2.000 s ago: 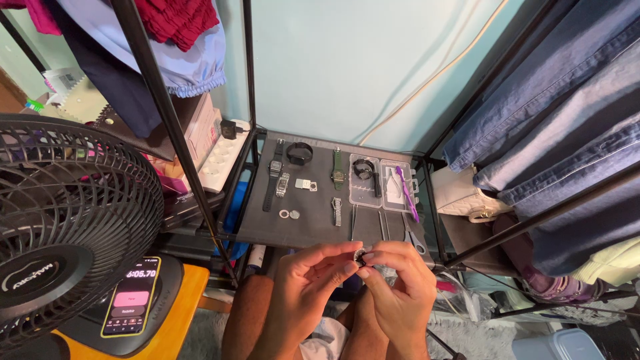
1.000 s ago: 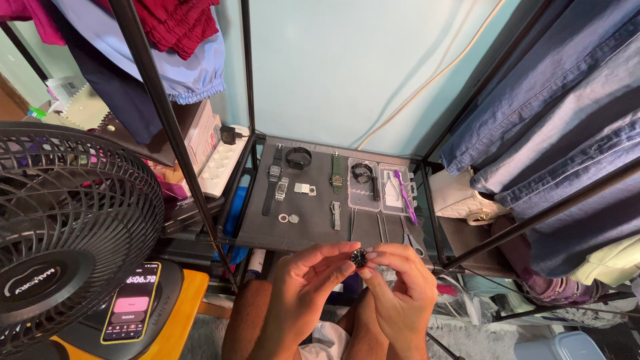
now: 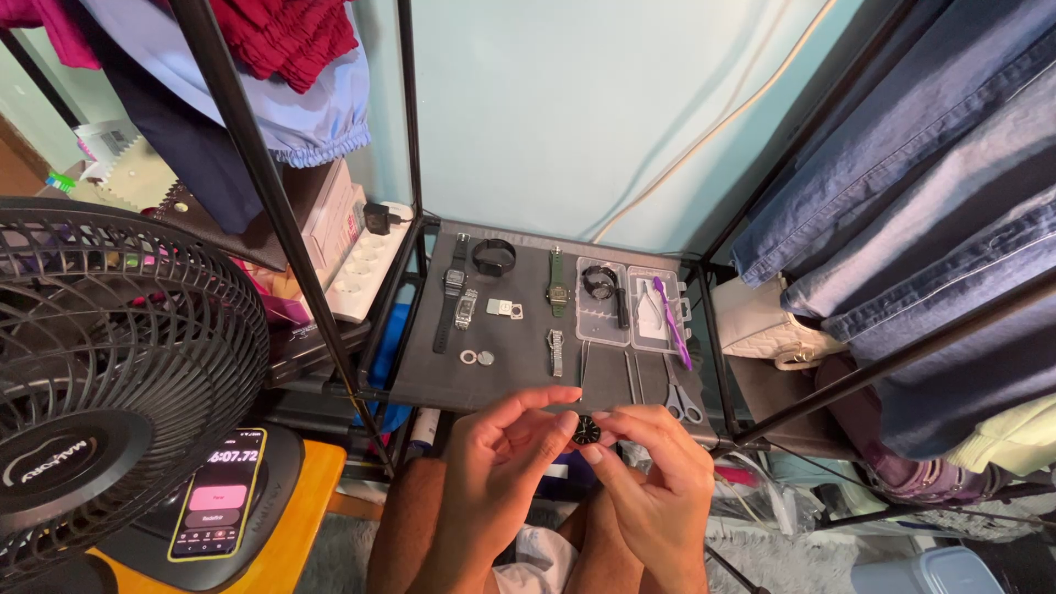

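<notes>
Between my two hands is a small round black watch dial [image 3: 586, 430], its face with light markers turned up. My right hand [image 3: 652, 474] pinches its right and lower edge with thumb and fingertips. My left hand [image 3: 520, 445] touches its left edge with the thumb, the index finger lifted away. Beyond them on the dark shelf [image 3: 511, 384] lie a green-strapped watch [image 3: 558, 289], a metal watch bracelet [image 3: 556, 353], a metal watch [image 3: 466, 309], a black digital watch [image 3: 453, 285], a round case back [image 3: 486, 358] beside a ring [image 3: 468, 356], tweezers [image 3: 584, 363] and scissors [image 3: 678, 400].
An open clear plastic case [image 3: 602, 330] holds a black watch and a screwdriver; a purple tool [image 3: 672, 322] lies across its lid. A black fan [image 3: 107, 371] and a phone [image 3: 218, 495] stand left. Black rack poles frame the shelf, with jeans [image 3: 932, 165] hanging right.
The black dial's face shows more plainly now. My left index finger has lifted off it, while my right hand still holds it in about the same place.
</notes>
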